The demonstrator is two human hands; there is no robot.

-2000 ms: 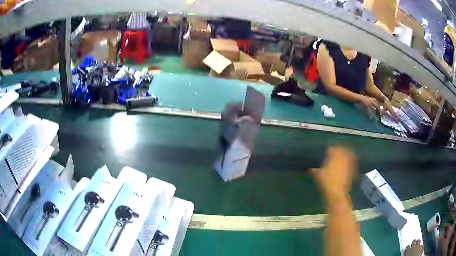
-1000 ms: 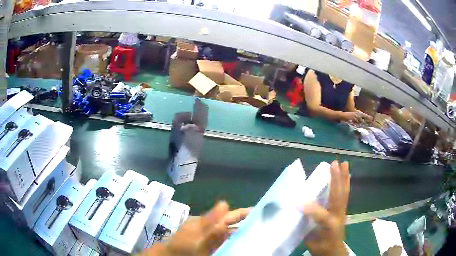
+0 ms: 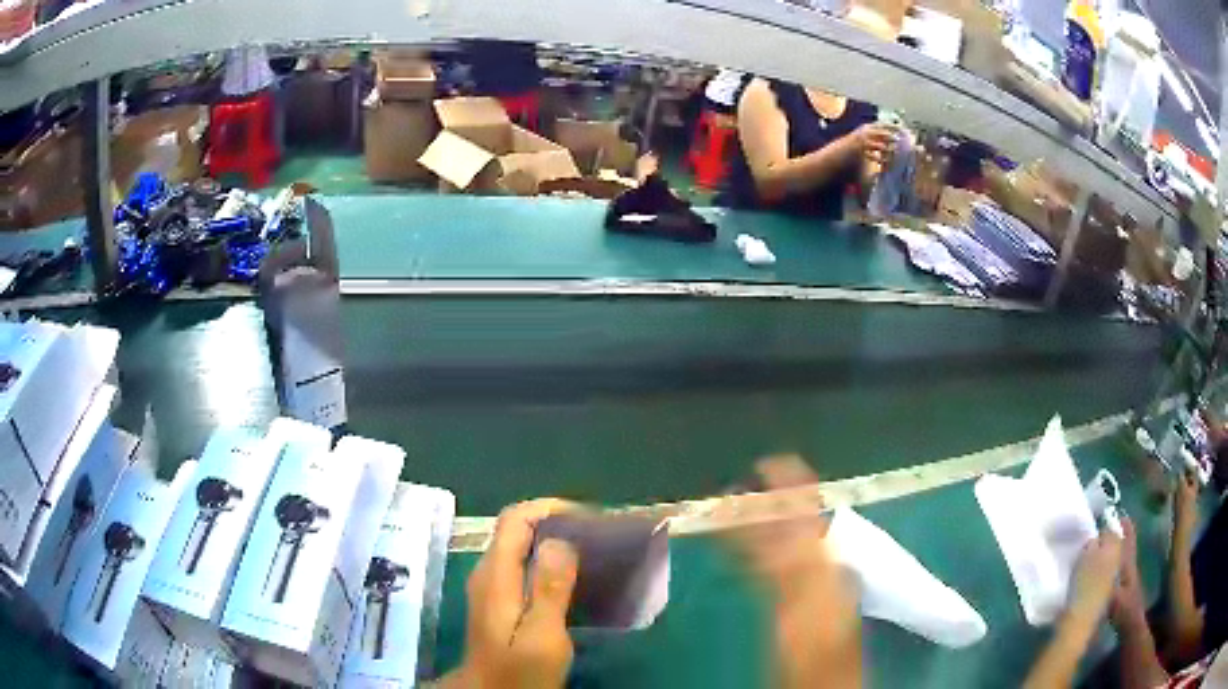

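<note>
My left hand grips a dark grey piece, possibly a box seen end-on, low in the middle of the view. Its thumb lies over the piece's left side. My right hand is blurred, to the right of the grey piece and apart from it; whether it holds anything cannot be told. White-blue retail boxes with a dark device picture stand in rows and a stack at the left. A flat white piece, paper or bag, lies on the green bench just right of my right hand.
A dark grey open box with a printed white lower part stands on the belt at left. Another person's hands hold a white item at right. A person works at the far bench. A pale shelf crosses above.
The white-blue box between my hands is gone from there; my left hand now grips the grey piece. My right hand has come away. The open box on the belt has shifted left in view.
</note>
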